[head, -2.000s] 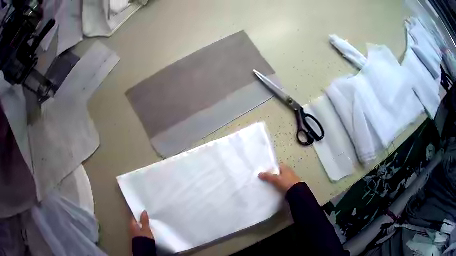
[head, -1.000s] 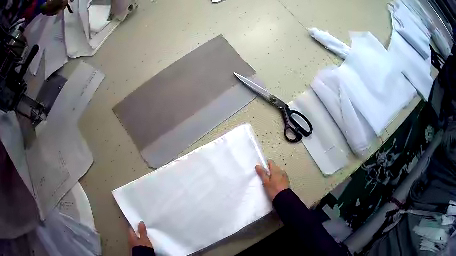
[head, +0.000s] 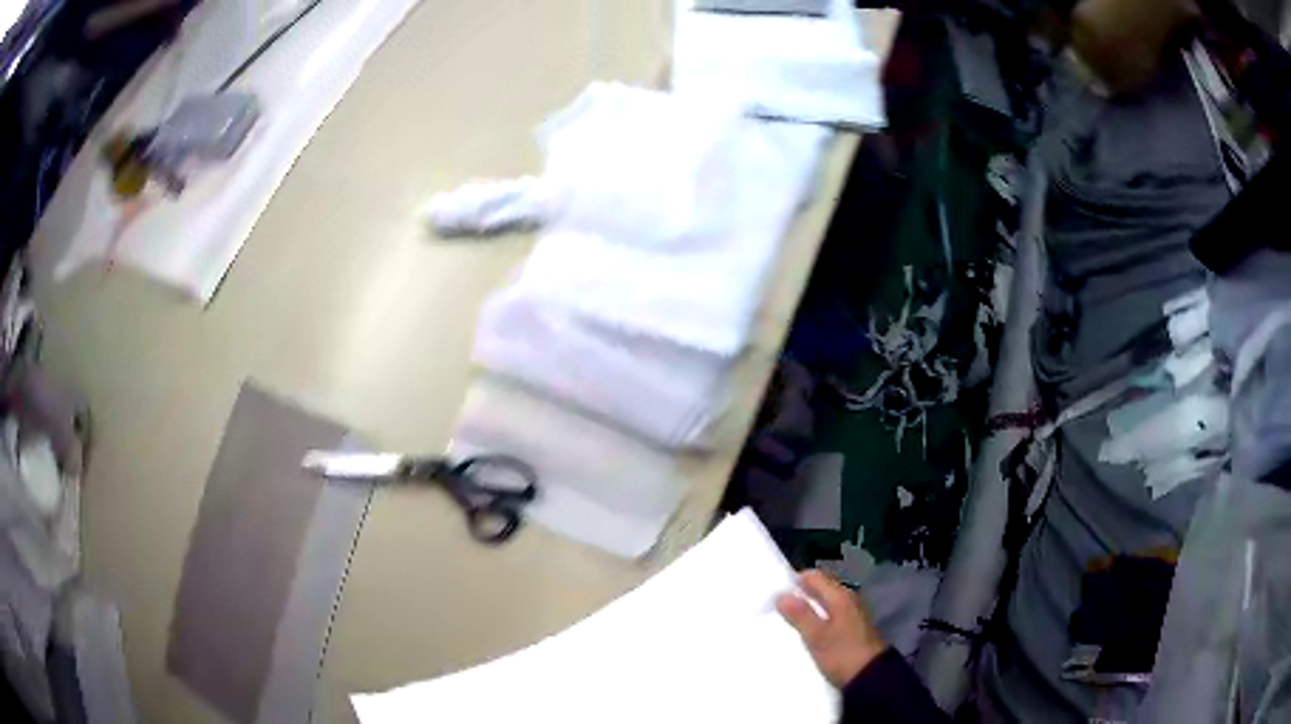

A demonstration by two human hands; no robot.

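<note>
A stack of white rectangular panels [head: 637,651] is at the bottom of the view, cut off by the lower edge. My right hand [head: 835,629] grips its right edge, thumb on top. My left hand is out of the picture. The stack's near part is hidden below the frame. Fabric shears [head: 453,481] with black handles lie on the beige cutting table [head: 382,311], blades pointing left, across the edge of a grey panel [head: 248,552].
White cut pieces [head: 680,170] lie along the table's right edge. A white sheet with a blurred grey object [head: 205,127] is at upper left. Right of the table are a green floor with scraps [head: 906,368], a long pale roll [head: 998,467] and heaped grey cloth [head: 1104,255].
The view has swung to the right, so the shears and grey panel now appear further left and lower. The white stack has moved towards the table's right edge with my right hand; my left hand has left view.
</note>
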